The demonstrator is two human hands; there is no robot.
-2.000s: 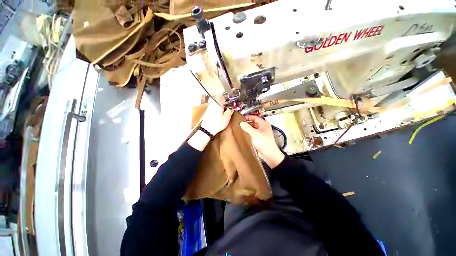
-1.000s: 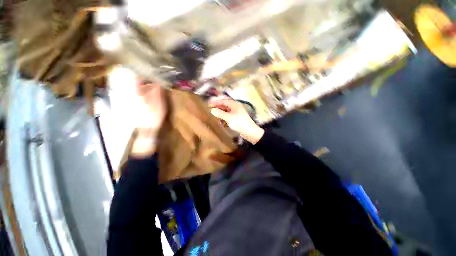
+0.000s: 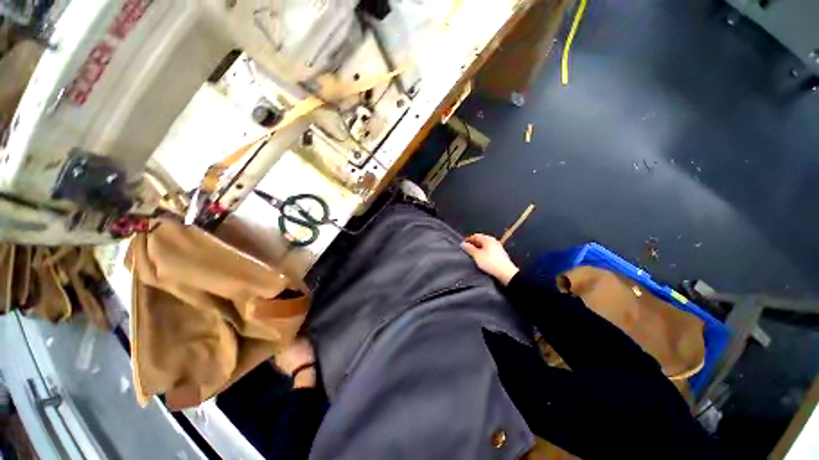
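A brown bag panel (image 3: pixel 193 310) hangs folded at the needle area of the white sewing machine (image 3: pixel 117 135), its top edge beside small red parts. My left hand (image 3: pixel 295 357) is low at the panel's right side, beside my grey apron; its fingers are partly hidden. My right hand (image 3: pixel 488 255) is at the right edge of the apron, away from the panel, fingers bent; whether it grips anything is unclear. Scissors with dark green loop handles (image 3: pixel 303 219) lie on the machine bed. A tan binding tape (image 3: pixel 286 121) runs across the bed.
A blue plastic crate (image 3: pixel 709 321) with brown pieces stands on the floor at right. Tan offcuts (image 3: pixel 528 133) and a yellow strip (image 3: pixel 572 45) lie on the dark floor. More brown bags (image 3: pixel 54 278) are behind the machine, near a grey metal-topped bench (image 3: pixel 85 368) at lower left.
The view has swung towards the right and floor. Both hands have left the needle area and moved down by the apron. The scissors and the crate's contents now show.
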